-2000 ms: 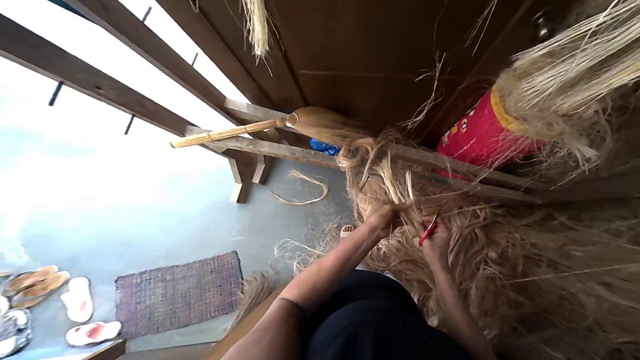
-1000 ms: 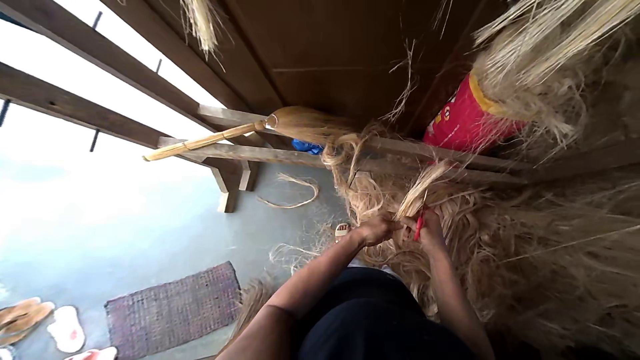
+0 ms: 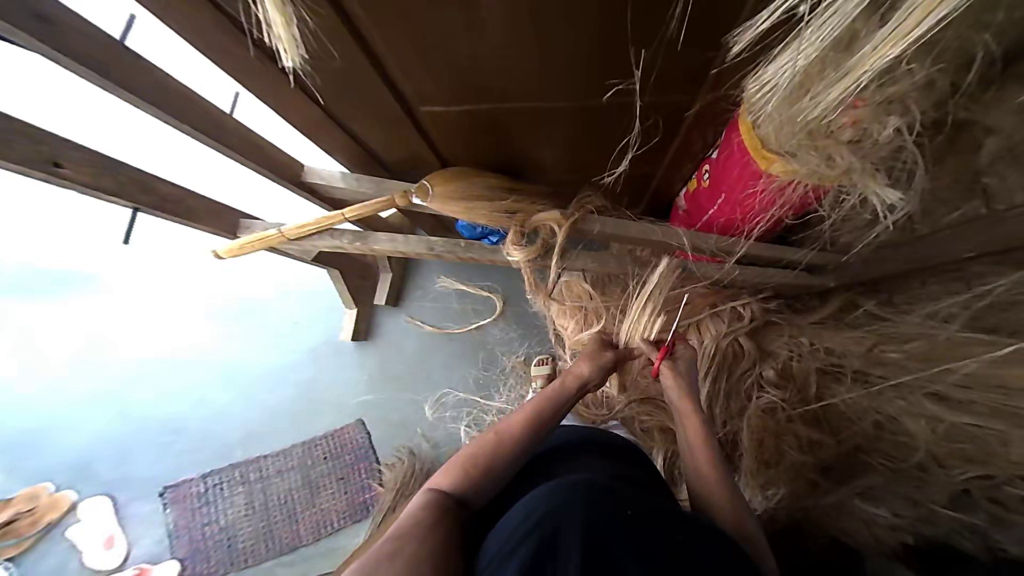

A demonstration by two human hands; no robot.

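Pale fibre in a bundle (image 3: 650, 300) fans upward from my left hand (image 3: 598, 362), which grips its lower end. Close beside it on the right, my right hand (image 3: 678, 358) holds scissors with red handles (image 3: 662, 360), their blades pointing up and away. The fingertips of both hands meet near the base of the bundle. Long tan fibre (image 3: 752, 384) lies heaped under and to the right of my hands. Beyond them, a broom with a bound handle (image 3: 316, 224) and a soft brush head rests across the wooden rails.
Wooden rails (image 3: 448, 246) cross in front of me. At the upper right, fibre spills from a red sack (image 3: 720, 192) with a yellow rim. A blue plastic item (image 3: 480, 232) shows behind the rail. To the left are a woven mat (image 3: 276, 496), slippers (image 3: 98, 534) and a loose strand (image 3: 480, 320).
Compared with two seconds ago, the fibre bundle stands more fanned out above my left hand. The scissors have stayed in my right hand.
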